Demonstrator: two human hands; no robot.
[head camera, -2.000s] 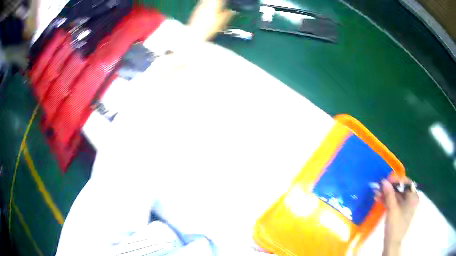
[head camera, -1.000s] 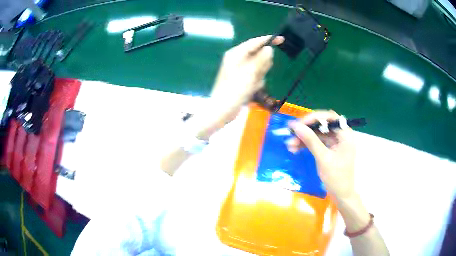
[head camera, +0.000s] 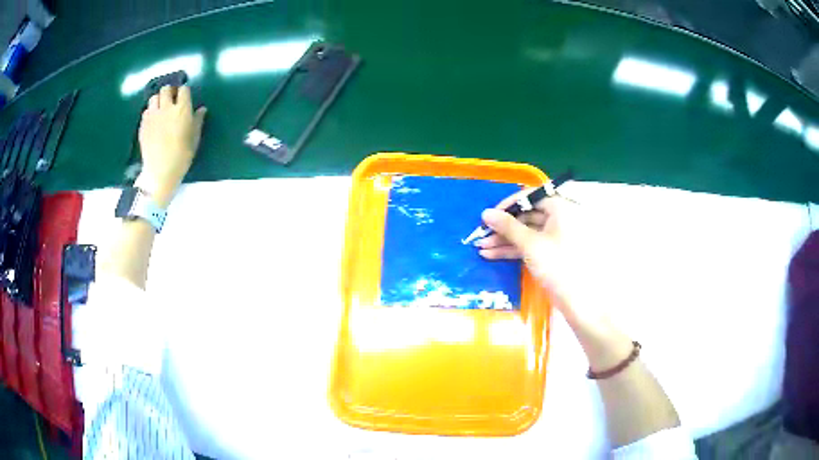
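My right hand [head camera: 523, 235] holds a slim black pen-shaped tool [head camera: 537, 195] with white bands like a pencil. Its pale tip is over the blue sheet [head camera: 431, 243], which has whitish specks and lies in the upper part of the orange tray [head camera: 431, 377]. I cannot tell if anything is on the tip. My left hand [head camera: 171, 135] reaches out over the green belt at the left, its fingers on a black phone frame [head camera: 166, 83] that it largely covers.
Another black phone frame [head camera: 310, 99] lies slanted on the green belt [head camera: 449, 81]. Several dark frames stand at the far left, beside a red ribbed mat [head camera: 54, 359]. Dark pieces [head camera: 79, 269] lie on the white cover [head camera: 251, 314]. Dark maroon fabric [head camera: 802, 332] shows at the right edge.
My left hand has moved from above the tray to the left part of the belt; the frame it held there is gone from that spot. My right hand keeps the pen over the blue sheet.
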